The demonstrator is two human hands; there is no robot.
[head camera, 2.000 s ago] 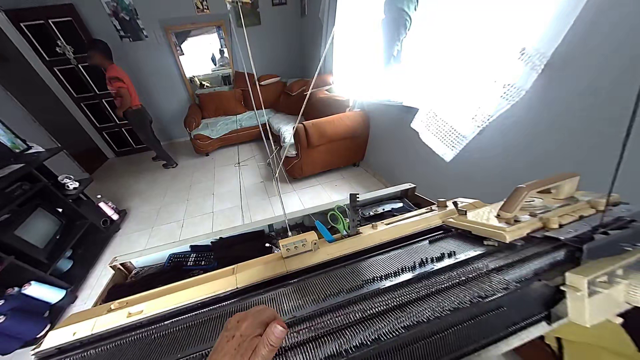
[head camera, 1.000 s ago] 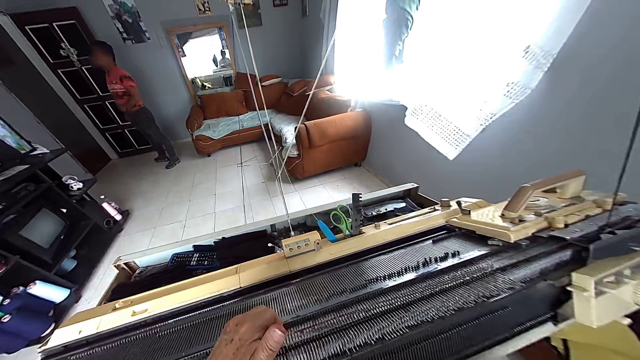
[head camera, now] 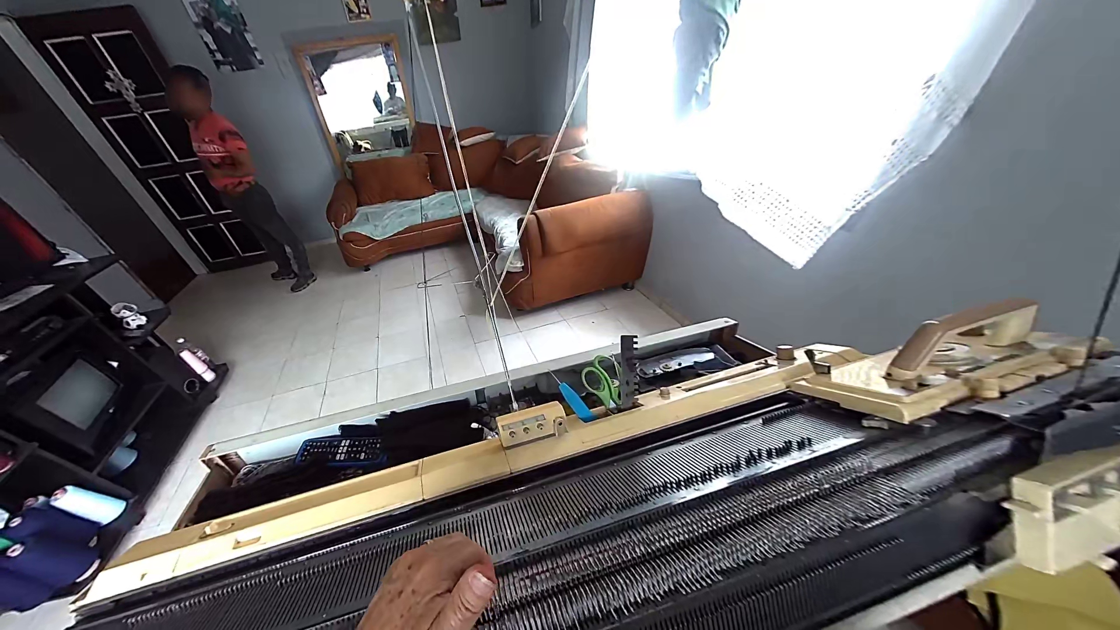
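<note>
A knitting machine with a long needle bed [head camera: 612, 507] runs across the lower part of the head view. On the near side of its needles, at bottom centre, rests my left hand [head camera: 433, 582], fingers curled and thumb on the right; what lies under the fingers is hidden. The cream carriage [head camera: 919, 376] with its brown handle sits at the right end of the bed. A second cream carriage part [head camera: 1063, 516] is at the right edge. Dark yarn rises at far right. My right hand is outside the picture.
Behind the bed, a long tray [head camera: 210, 451] holds a calculator-like keypad [head camera: 341, 451], black fabric, green-handled scissors [head camera: 599, 385] and a blue-handled tool [head camera: 575, 402]. Cords rise from a cream block [head camera: 532, 426]. A person [head camera: 227, 166] stands by the door. Yarn cones [head camera: 87, 505] stand at left.
The person by the door has shifted slightly and turned. My left hand stays at about the same place on the bed.
</note>
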